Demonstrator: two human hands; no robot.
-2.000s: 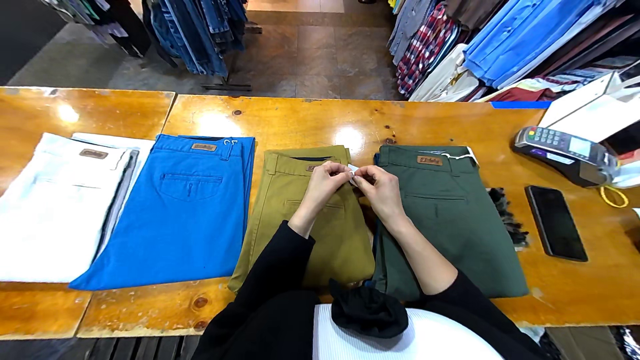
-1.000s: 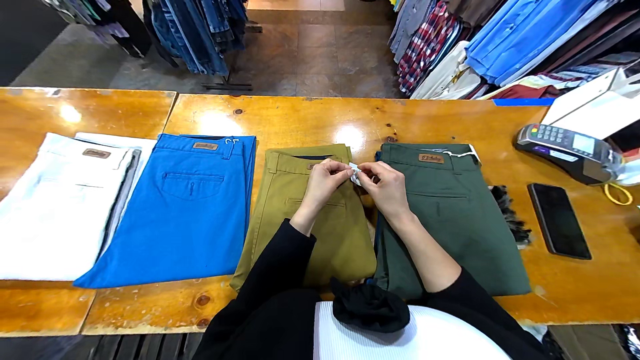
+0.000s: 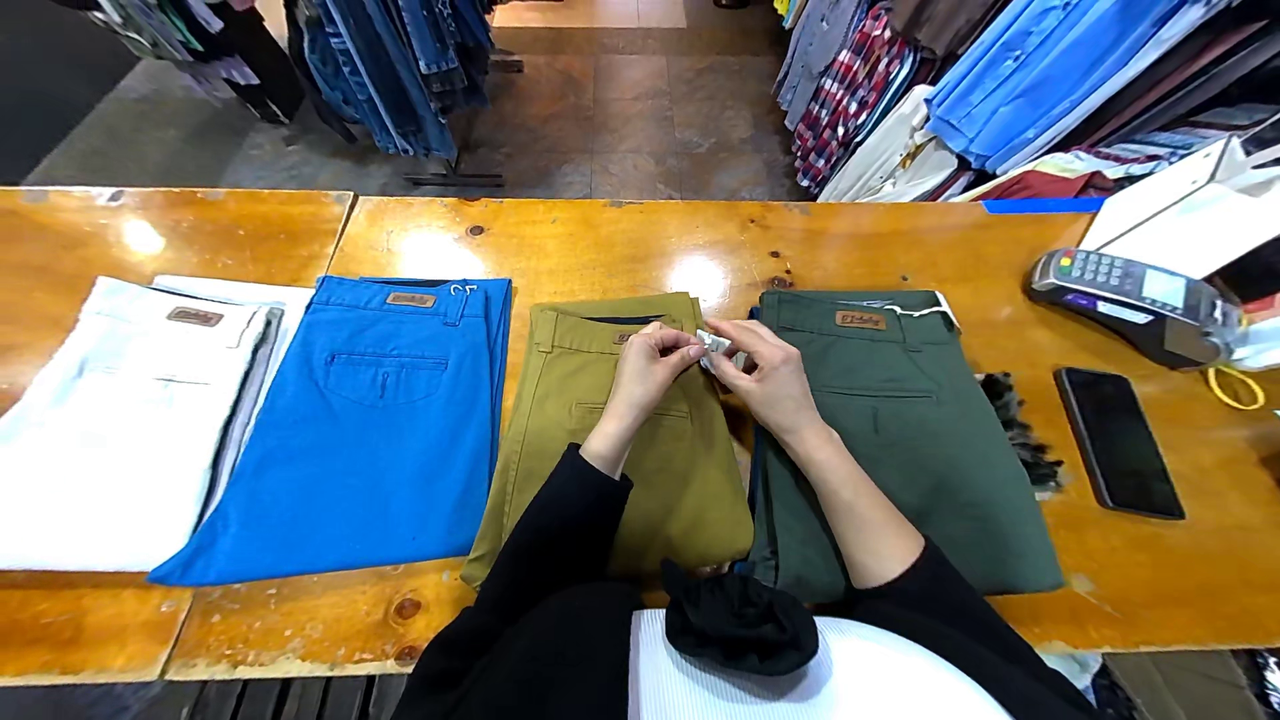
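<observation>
Folded olive trousers point(image 3: 600, 450) lie flat on the wooden counter below my hands. My left hand point(image 3: 648, 375) pinches one side of a small white tag point(image 3: 713, 343) above their waistband, partly covering its leather patch. My right hand point(image 3: 765, 375) grips the tag's other side between thumb and fingers. Dark green trousers point(image 3: 900, 450) with a brown patch and white string lie under my right forearm. To the left are blue trousers point(image 3: 370, 430) with a back pocket facing up, then white trousers point(image 3: 120, 430) on a stack. What attaches the tag is hidden by my fingers.
A card payment terminal point(image 3: 1135, 300) and a black phone point(image 3: 1120, 440) lie at the right, near a yellow coiled cord point(image 3: 1235, 388). A dark furry item point(image 3: 1018, 430) touches the green trousers' side. Beyond the counter point(image 3: 560, 240) hang jeans point(image 3: 385, 80) and shirts point(image 3: 1040, 80).
My fingers have shifted slightly around the small white tag, and more of it shows than two seconds ago. The trousers lie where they were.
</observation>
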